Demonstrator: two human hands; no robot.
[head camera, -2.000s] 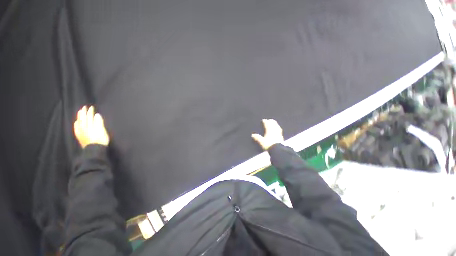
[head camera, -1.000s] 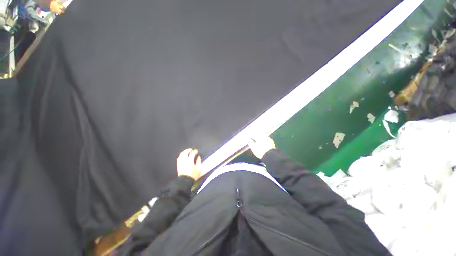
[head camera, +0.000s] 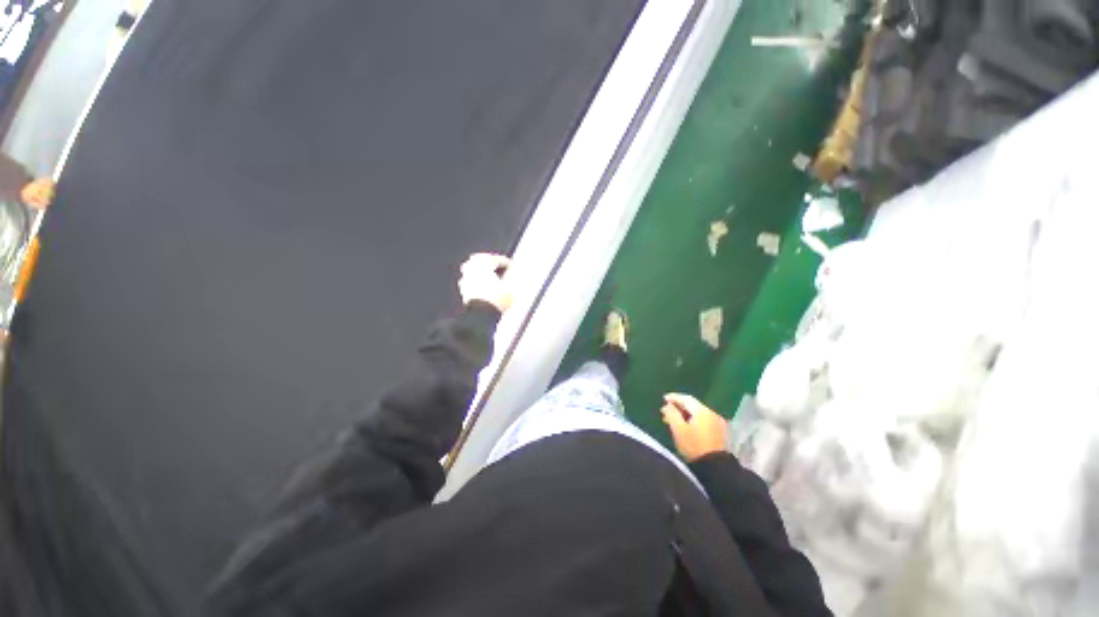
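Black fabric (head camera: 289, 181) covers the table top, mostly smooth, with darker folds at the lower left. A white paper strip (head camera: 576, 217) shows along its near edge, beside the pale table side. My left hand (head camera: 485, 280) is at the fabric's near edge, fingers curled; whether it pinches the cloth cannot be told. My right hand (head camera: 697, 425) hangs over the floor, away from the table, empty with its fingers loosely bent.
Green floor (head camera: 669, 241) with scraps runs beside the table. Bulky white wrapped bundles (head camera: 940, 362) stand close on the right, dark fabric rolls (head camera: 964, 84) beyond. Another person's hand (head camera: 39, 193) is at the far table edge, near an orange strip (head camera: 27, 268).
The view has turned along the table, showing more aisle. My right hand has left the near table edge and moved out over the floor. My left hand remains by the fabric edge.
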